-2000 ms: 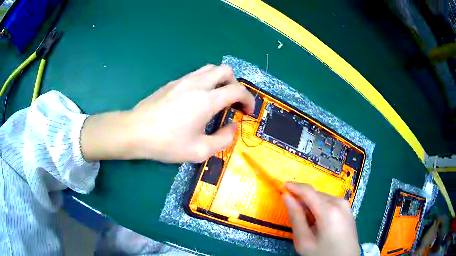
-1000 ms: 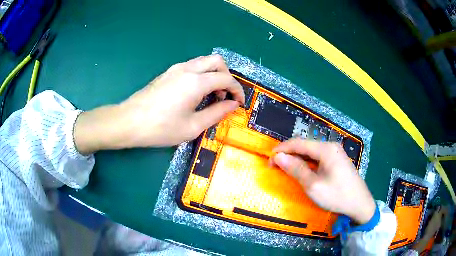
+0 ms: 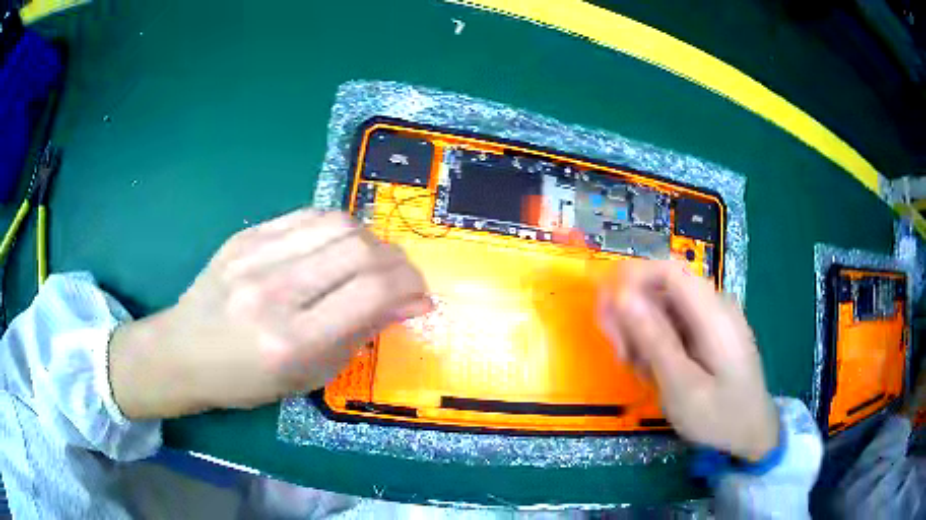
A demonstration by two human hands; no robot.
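The orange rear housing (image 3: 477, 335) lies open on bubble wrap (image 3: 355, 102). The mainboard (image 3: 609, 208) runs along its far side, with a black block (image 3: 396, 159) in the far left corner. Thin dark leads (image 3: 406, 211) curve beside that block. My left hand (image 3: 274, 310) is over the housing's left side, fingers bent; no held thing shows. My right hand (image 3: 685, 350) is blurred over the right part. A blurred orange-red streak, seemingly the spudger (image 3: 564, 236), shows up and left of its fingers over the mainboard's edge; the grip itself is unclear.
Cutters with yellow-green handles (image 3: 42, 229) lie at the left, near a blue object (image 3: 28, 76). A second orange unit (image 3: 868, 345) is at the right, with a person's sleeve (image 3: 878, 462) near it. Yellow tape (image 3: 690, 76) crosses the green mat.
The housing appears turned straighter and shifted left in view. My left hand has come off the far left corner, uncovering the black block and leads. My right hand has moved right, away from the left hand.
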